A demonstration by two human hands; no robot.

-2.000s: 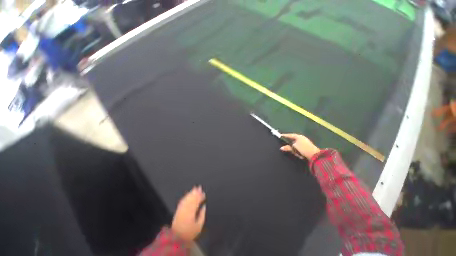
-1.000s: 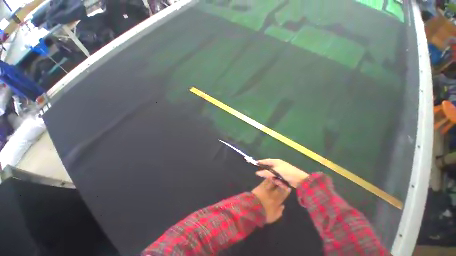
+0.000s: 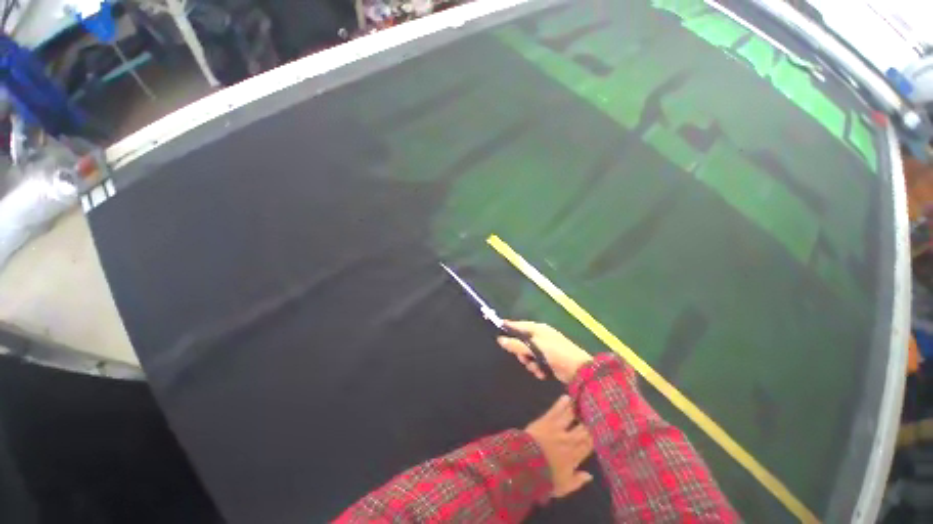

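Observation:
My right hand (image 3: 537, 349) grips dark-handled shears (image 3: 491, 315), whose silver blades point up and left over the black fabric (image 3: 307, 338). The blades look nearly closed. My left hand (image 3: 562, 447) lies on the fabric, fingers spread, just below my right wrist and partly against the right sleeve. A long wooden strip (image 3: 655, 381) looks yellow and lies diagonally on the cloth, right of the shears. Green projected pattern pieces (image 3: 614, 107) colour the cloth beyond. The fabric has soft wrinkles left of the blades.
Pale metal side rails (image 3: 297, 70) border the table, with another rail on the right (image 3: 899, 307). Grey gantry beams (image 3: 849, 72) cross the far right end. A beige surface (image 3: 67, 281) and dark cloth (image 3: 82, 440) lie at left. Side tables and bundles stand at upper left.
My left hand has come from the lower left to beside my right wrist. The shears remain held and have moved left across the cloth. The view has shifted, showing the gantry.

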